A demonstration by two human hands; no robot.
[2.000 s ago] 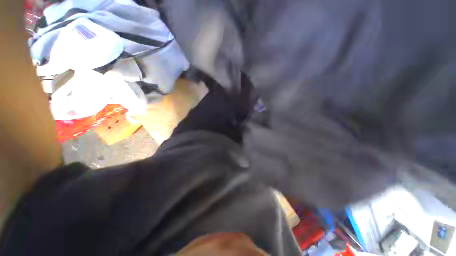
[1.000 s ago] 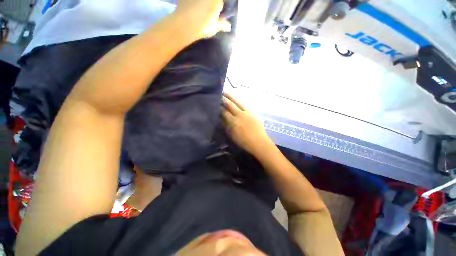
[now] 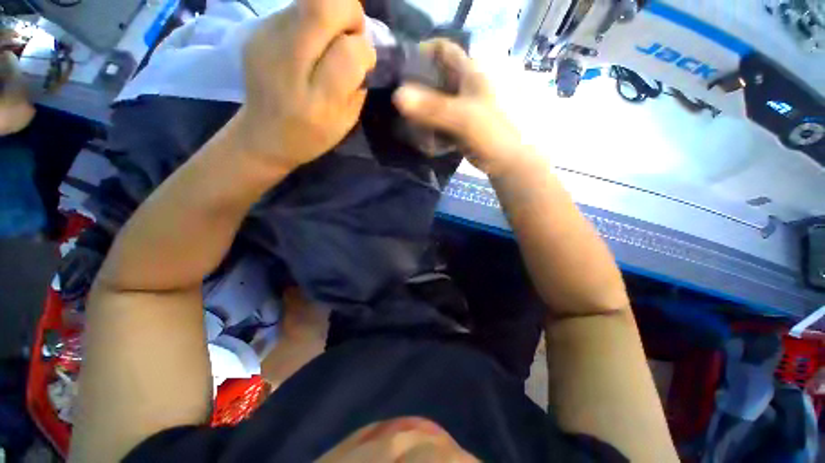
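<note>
A heap of dark grey fabric [image 3: 353,217] hangs over the table edge toward my lap. A light grey panel [image 3: 194,63] lies beyond it at the upper left. My left hand [image 3: 308,90] is closed on the dark fabric at the top centre. My right hand [image 3: 461,104] pinches the same fabric between thumb and fingers, just right of my left hand. A short stretch of dark cloth spans between them, slightly blurred. Both hands are raised left of the sewing machine's needle area [image 3: 568,72].
The white sewing machine head [image 3: 687,54] is at the upper right. Black-handled scissors [image 3: 636,86] lie under it. A printed scale [image 3: 579,217] runs along the table edge. Red baskets [image 3: 45,362] with cloth stand at both sides. Another person's hand [image 3: 14,95] shows at the far left.
My left hand has moved down and left, and my right hand has moved up, so both are close together on the dark fabric. The black-handled scissors now show more fully.
</note>
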